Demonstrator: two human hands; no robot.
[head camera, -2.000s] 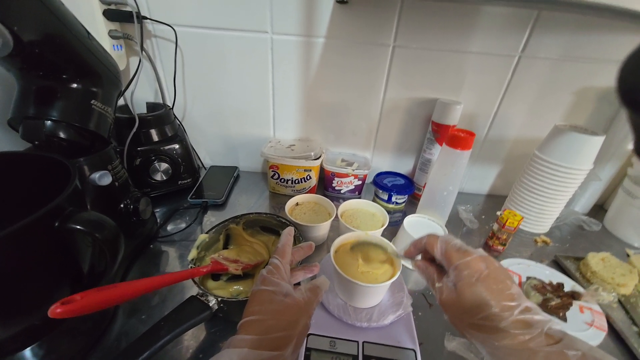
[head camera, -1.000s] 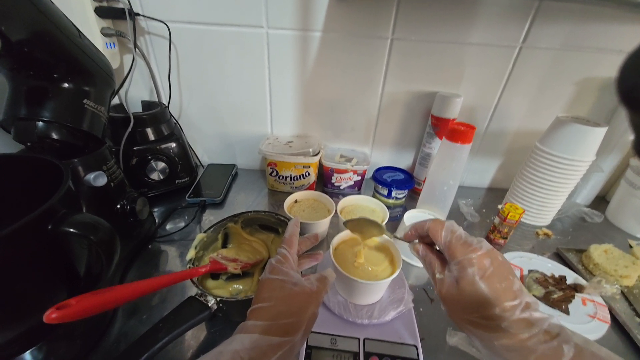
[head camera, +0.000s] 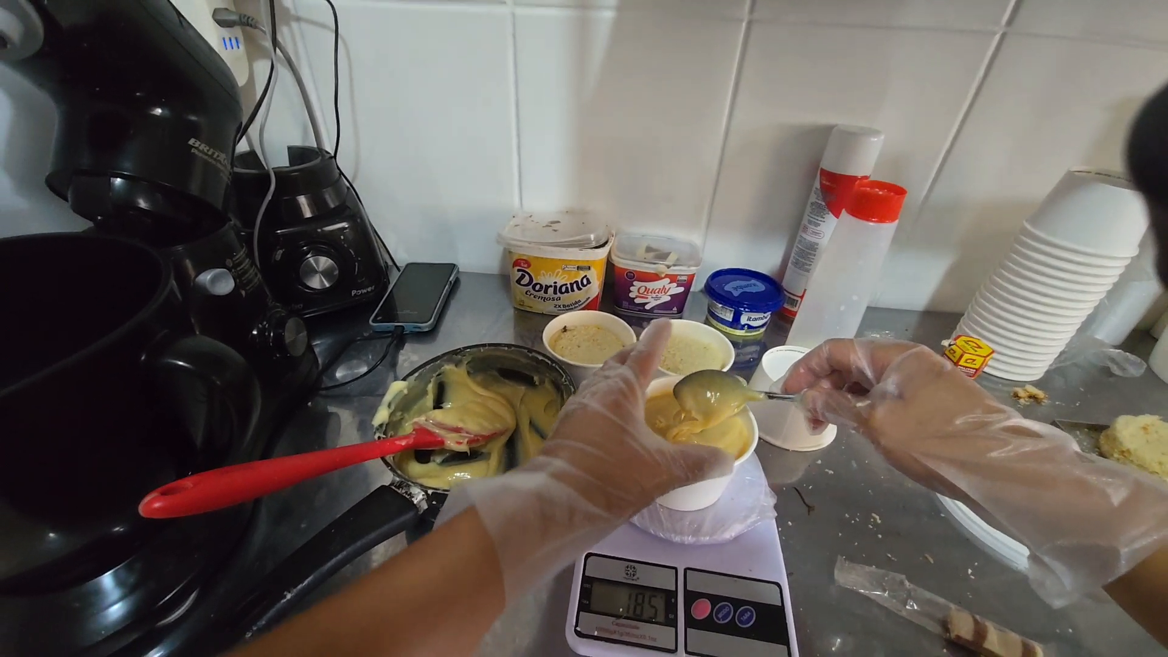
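Note:
My right hand, in a clear plastic glove, holds a metal spoon by its handle. The spoon's bowl, coated with yellow cream, is over a white paper cup of the same cream. My left hand, gloved too, reaches across the cup's left side, thumb and fingers apart; whether it grips the cup is unclear. The cup stands on a plastic-covered kitchen scale. Left of it, a frying pan holds more cream and a red silicone spatula.
Two filled cups stand behind, near margarine tubs. An empty white cup is beside my right hand. Stacked white tubs and a squeeze bottle stand farther right. A wrapped wafer stick lies in front; a stand mixer fills the left.
My left hand has moved right, from beside the pan to the cup on the scale, and now covers its left side. My right hand still holds the spoon over this cup.

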